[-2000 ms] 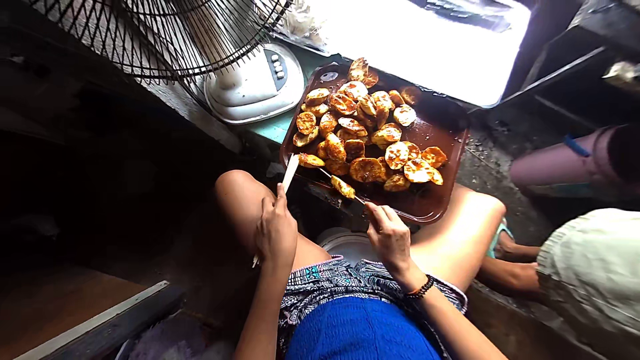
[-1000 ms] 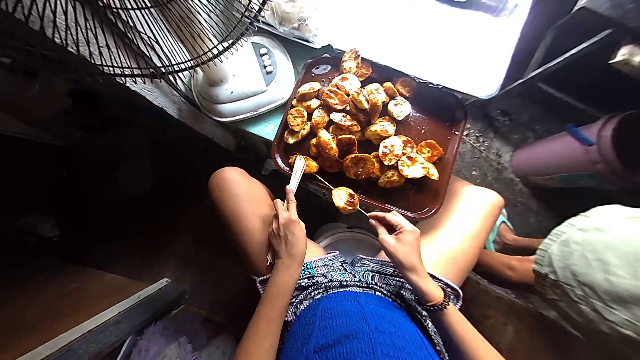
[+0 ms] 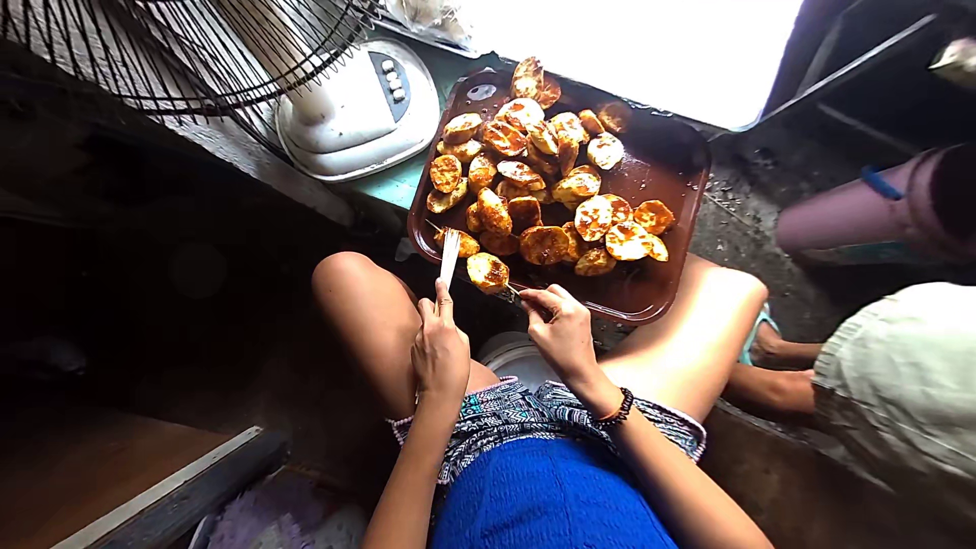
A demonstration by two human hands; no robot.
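Note:
My left hand [image 3: 442, 343] grips a bundle of thin pale sticks [image 3: 450, 259], whose top end reaches the near left edge of a brown plastic tray. Between thumb and fingers of my right hand [image 3: 560, 328] is one end of a thin skewer. A browned, glazed food slice [image 3: 488, 273] is threaded on this skewer at the tray's near rim, and another slice [image 3: 459, 242] lies by the top of the sticks. Many similar slices [image 3: 543, 244] are heaped on the tray [image 3: 690, 206], which leans over my lap. What the slices are cut from I cannot tell for sure.
An electric fan [image 3: 358, 114] with a wire guard stands at the upper left, beside the tray. Past the tray is a bright white surface [image 3: 640, 46]. A pink bucket-like container [image 3: 846, 206] is at the right. Another person's leg and pale shorts [image 3: 900, 374] are close at my right.
The slice near my right hand hung lower and closer to the hand two seconds ago, and now sits nearer the tray's rim. My left hand keeps hold of the sticks.

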